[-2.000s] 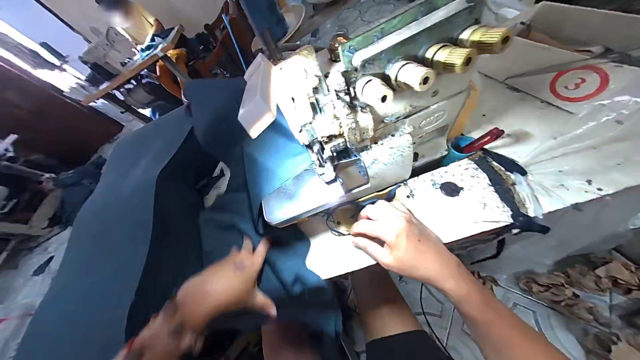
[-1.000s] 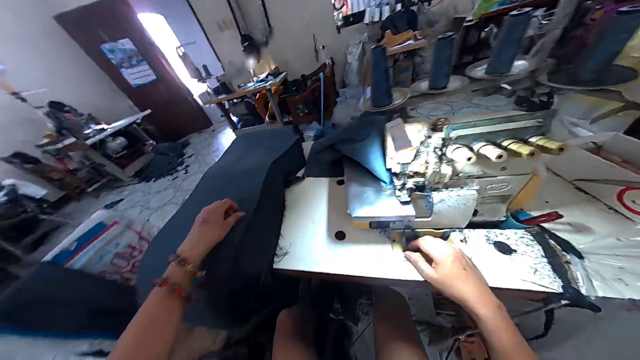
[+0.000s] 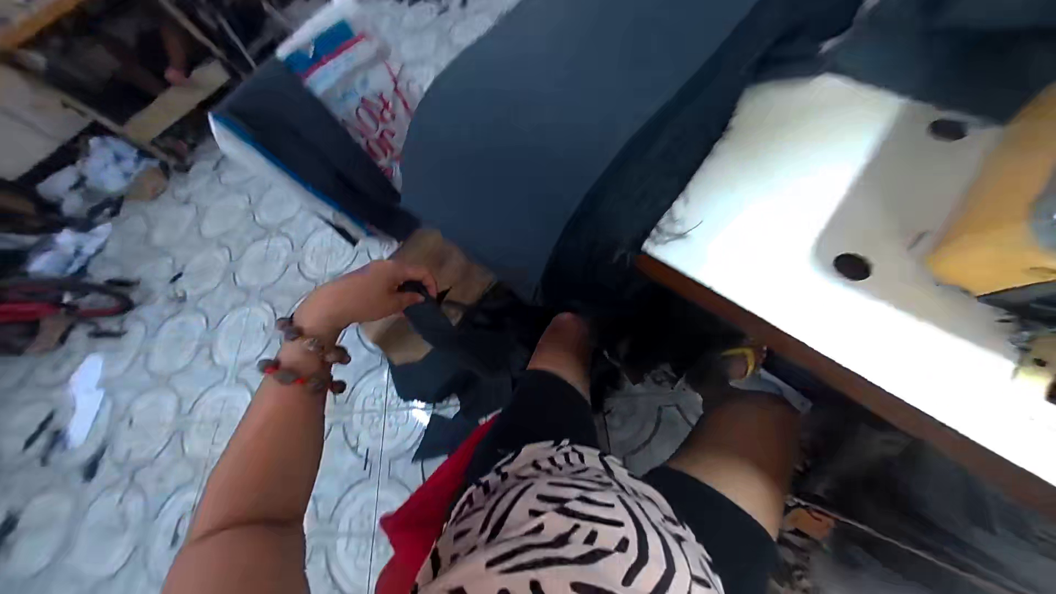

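Note:
My left hand (image 3: 371,293), with beaded bracelets on its wrist, pinches the edge of a piece of dark fabric (image 3: 441,322) low beside my knee. Below it, more dark cloth pieces (image 3: 487,375) hang or lie over brown paper or cardboard (image 3: 396,338); which of these it is, I cannot tell. A large dark blue-grey fabric (image 3: 528,140) spreads from the top of the view down to the left of the white sewing table (image 3: 767,206). My right hand is out of view.
The table's brown edge (image 3: 825,371) runs close above my right leg. A bag with red writing (image 3: 384,124) and dark folded cloth (image 3: 305,140) lie beyond my left hand. White scraps (image 3: 87,400) and dark snippets litter the tiled floor.
The view has swung down and left, off the overlock machine. My left hand has gone from the large fabric to a dark piece lower down. My right hand, earlier beside the machine, has left the view.

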